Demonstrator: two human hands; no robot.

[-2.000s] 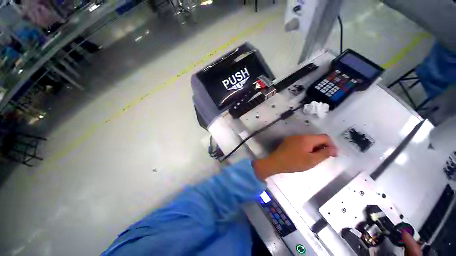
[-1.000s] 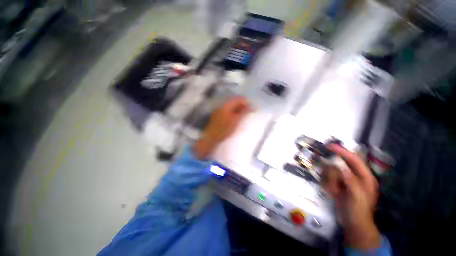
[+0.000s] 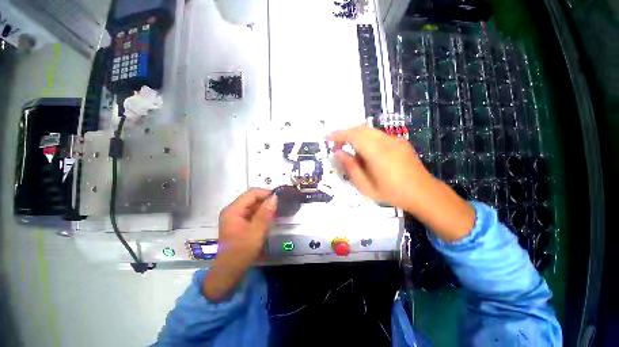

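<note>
The fixture [image 3: 307,148] sits on the white plate [image 3: 259,162] in front of me, with a round unit [image 3: 307,171] with shiny metal inside in its middle. My left hand [image 3: 246,227] is at its lower left, thumb and fingers on the edge of a black disc [image 3: 288,201], which is beside the fixture. My right hand [image 3: 387,166] is over the plate's right side, fingertips bent close to the fixture's upper right. Whether its fingertips hold something small cannot be made out.
A teach pendant [image 3: 134,57], white crumpled piece [image 3: 142,101] and perforated metal plate [image 3: 139,169] are at left. Small black parts [image 3: 224,86] lie behind the fixture. A red emergency stop [image 3: 341,247] and green button [image 3: 288,246] are in front. A blister tray [image 3: 468,101] is at right.
The view has swung right and down over the machine. My left hand has come from the bed's left side to the black disc. My right hand has moved from the disc to the fixture's upper right.
</note>
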